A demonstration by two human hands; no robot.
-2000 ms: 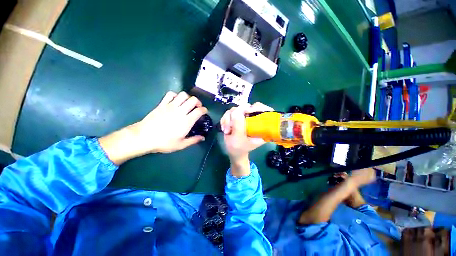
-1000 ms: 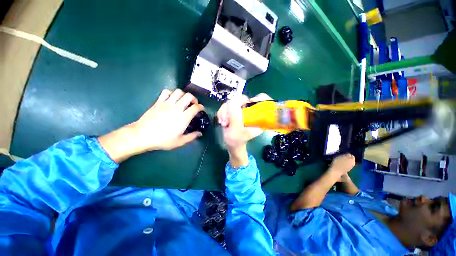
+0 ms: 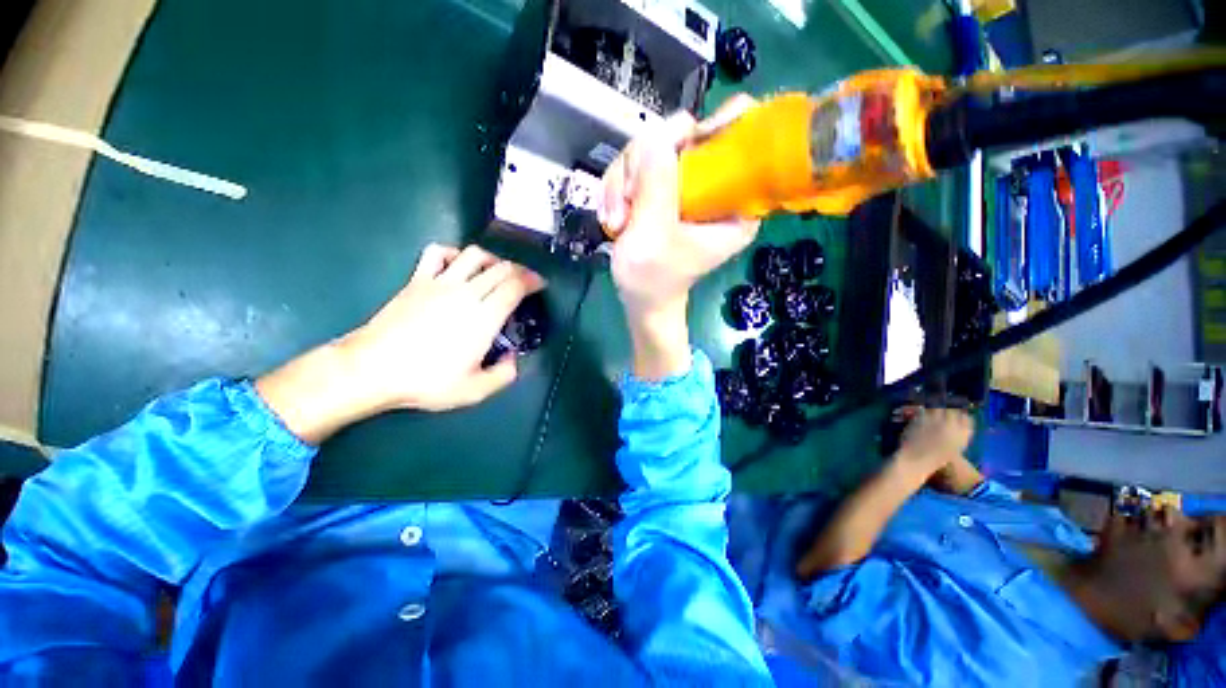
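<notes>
My left hand (image 3: 437, 329) lies over a round black housing (image 3: 518, 329) on the green bench mat, its fingers around the part's top and side. My right hand (image 3: 659, 222) grips the orange-yellow electric screwdriver (image 3: 807, 148) near its nose. The driver is tilted, with its nose at the pale front plate (image 3: 538, 199) of the screw feeder (image 3: 592, 114). My right hand hides part of that plate, and the bit tip cannot be made out.
A pile of round black parts (image 3: 780, 343) lies right of my right forearm. One black part (image 3: 736, 51) sits beside the feeder. A black bin (image 3: 874, 289) holds something white. A coworker's hands (image 3: 934, 441) are at the right. A cardboard strip (image 3: 54, 229) runs along the left edge.
My right hand has moved the screwdriver from beside the black housing up to the feeder's front plate. My left hand has stayed on the housing. The coworker's head has come into view.
</notes>
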